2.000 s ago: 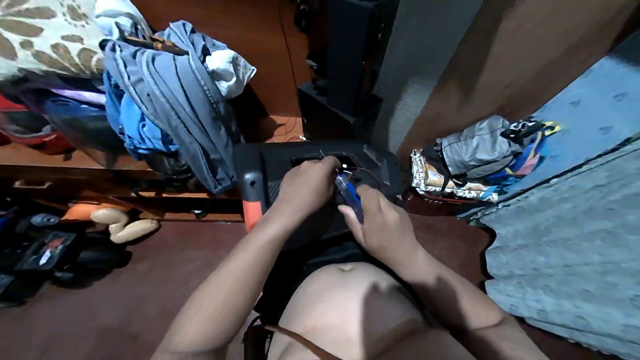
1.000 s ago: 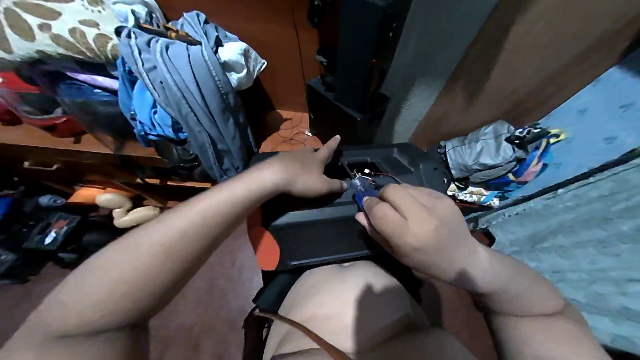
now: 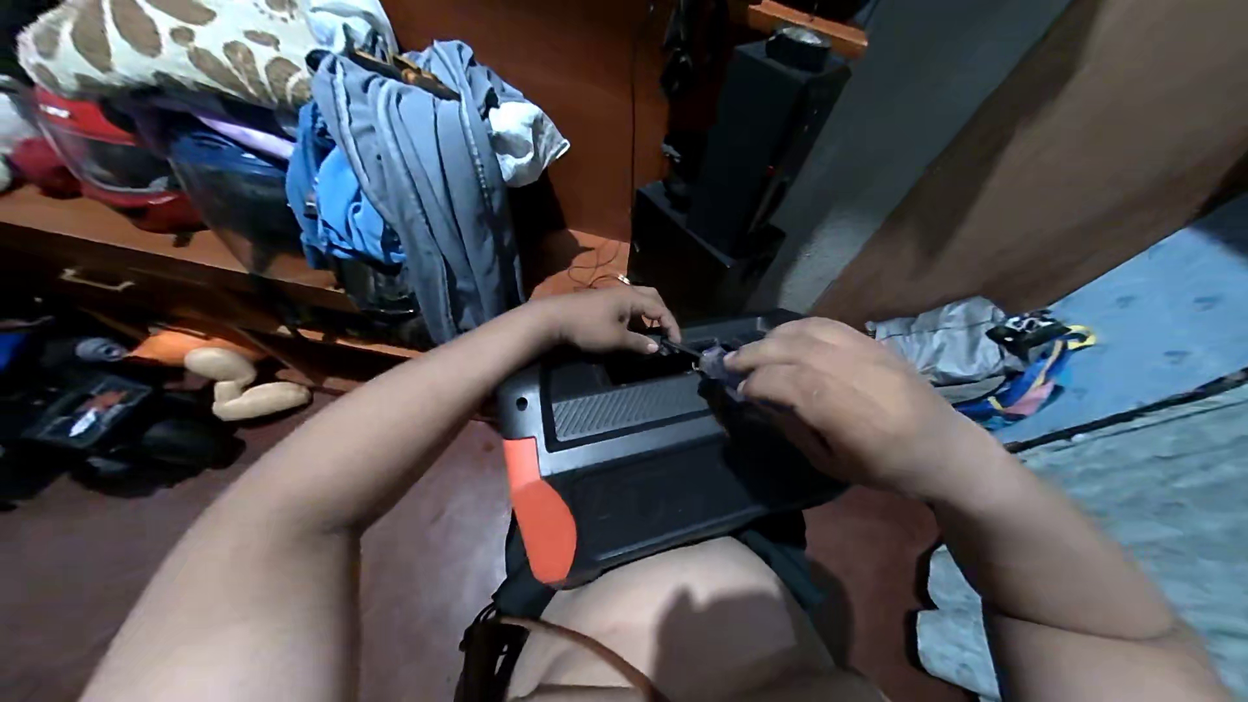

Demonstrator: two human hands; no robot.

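Observation:
A black and grey plastic case with orange corner trim rests on my lap, with a dark opening near its far side. My left hand bends over the far left edge of that opening, its thumb and fingertips at a thin dark piece, perhaps a wire. My right hand grips a small tool with a translucent bluish handle, pointing left over the opening. Fingers cover most of the handle, and the tool's tip is too small to identify. What lies inside the opening is mostly in shadow.
Jeans and other clothes hang over a wooden cabinet at the left. Black speakers stand ahead beside a grey pillar. A grey bag lies at the right near a pale curtain. Toys sit on the left floor.
My left hand's fingers, spread a second ago, have curled in over the opening. My right hand still holds the bluish tool. The case sits differently than two seconds ago, showing more of its near side.

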